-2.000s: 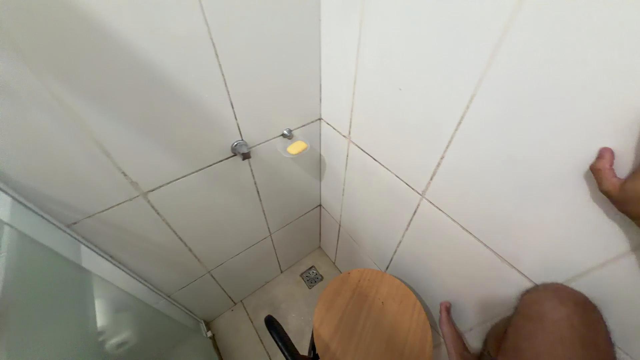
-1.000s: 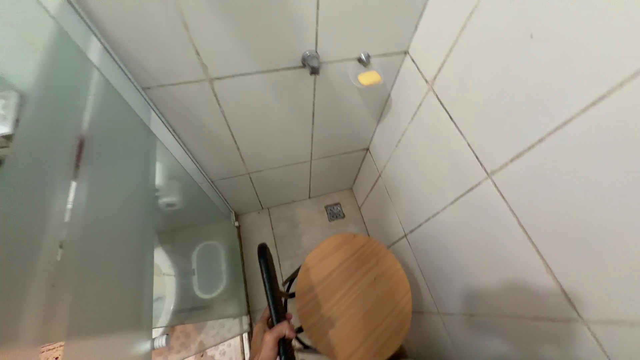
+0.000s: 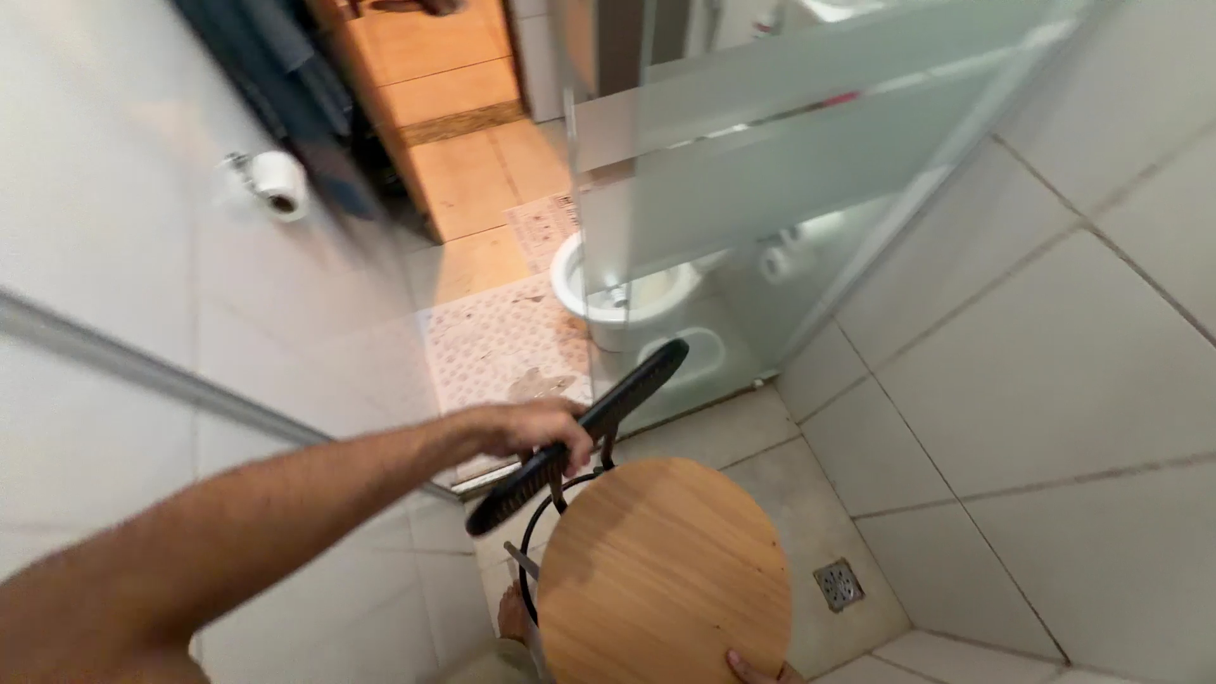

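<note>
My left hand (image 3: 551, 429) grips the black backrest (image 3: 632, 385) of a stool, its fingers wrapped over the middle of the bar. The round wooden seat (image 3: 665, 570) lies right below it, with a black metal ring and legs partly showing at its left. At the seat's lower edge, my right hand (image 3: 755, 670) rests a finger on the wood; most of this hand is out of the frame, so its hold cannot be made out.
A frosted glass shower panel (image 3: 741, 199) stands ahead, with a white toilet (image 3: 617, 285) behind it. A pink mat (image 3: 503, 342) lies outside. Toilet paper (image 3: 282, 185) hangs on the left wall. A floor drain (image 3: 839, 584) is right of the seat, near the tiled wall (image 3: 1073, 408).
The view has swung left from the tiled corner to the shower opening. My right hand, against the wall two seconds ago, is now at the seat. My left hand stays on the backrest since one second ago.
</note>
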